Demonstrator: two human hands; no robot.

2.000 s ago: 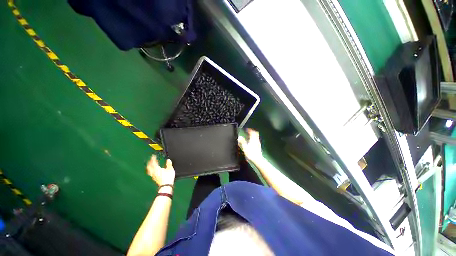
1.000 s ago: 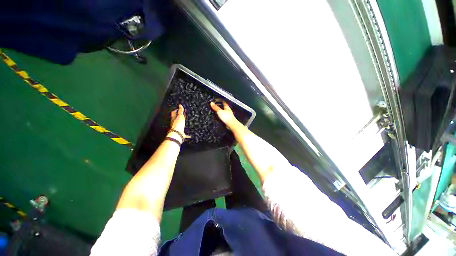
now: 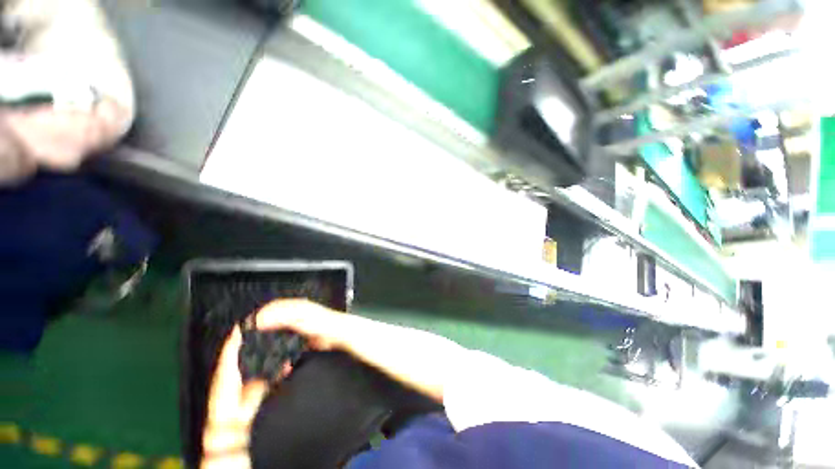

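A large black bin (image 3: 343,284) with a grey rim stands low in front of me, with small black parts inside. My left hand (image 3: 231,389) and my right hand (image 3: 298,321) are cupped together around a heap of black parts (image 3: 267,353). The hands are above the bin's near part, beside the shallow black tray (image 3: 307,417). The tray lies close to my body, partly hidden by my right arm. The picture is blurred, so single parts cannot be told apart.
A long bench with a white top (image 3: 366,174) runs from upper left to right. A black box (image 3: 545,114) stands on its far side. Another person's hand (image 3: 64,133) and dark blue clothing are at the left. Yellow-black floor tape (image 3: 82,453) is at lower left.
The view has turned towards the bench. My hands were apart, reaching into the parts in the bin; now they are together, lifted towards the tray with a heap of parts between them.
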